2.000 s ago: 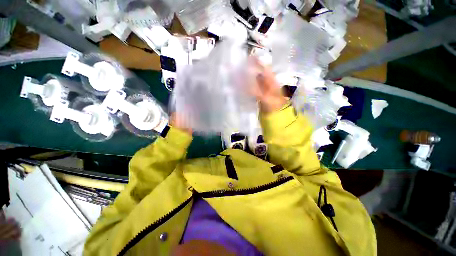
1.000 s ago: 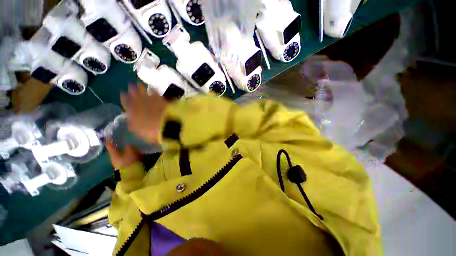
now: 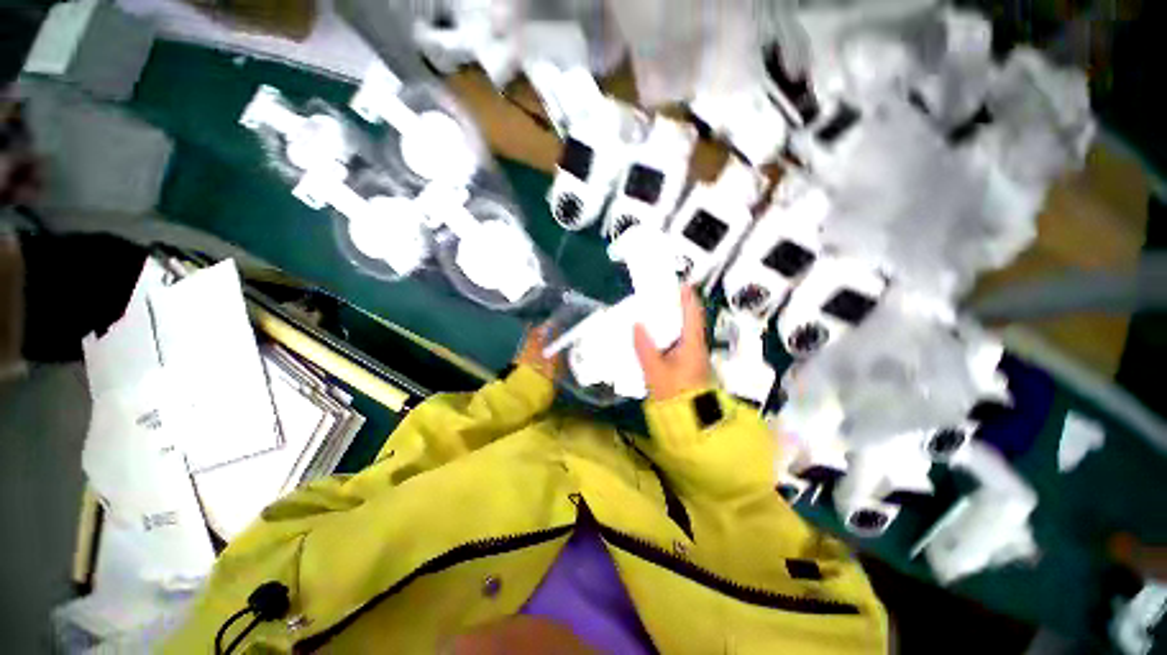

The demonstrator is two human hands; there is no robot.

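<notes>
A white security camera (image 3: pixel 614 339) is between my hands at the bench's front edge, its bracket end up and its thin antenna pointing left. A clear air-column bag (image 3: pixel 576 315) is around its lower end. My left hand (image 3: pixel 540 351) holds the bag's left side. My right hand (image 3: pixel 678 352) grips the camera's right side. Several bagged cameras (image 3: pixel 384 233) stand left of my hands, bracket ends out. Several unbagged white cameras (image 3: pixel 703 228) lie to the right and beyond, black panels and dotted lens faces showing.
Clear air-column bag stock (image 3: pixel 915 179) is heaped over cameras at the right. Flat white printed sheets (image 3: pixel 211 371) are stacked at lower left. A cardboard sheet (image 3: pixel 1069 275) lies at far right, with a dark blue cloth (image 3: pixel 1020 407) and a white scrap (image 3: pixel 1079 440). A blurred person's hand shows at the left edge.
The view has swung back left. My hands, earlier at an empty-looking bag with no camera visible in it, now have a white camera between them with the bag around its lower end.
</notes>
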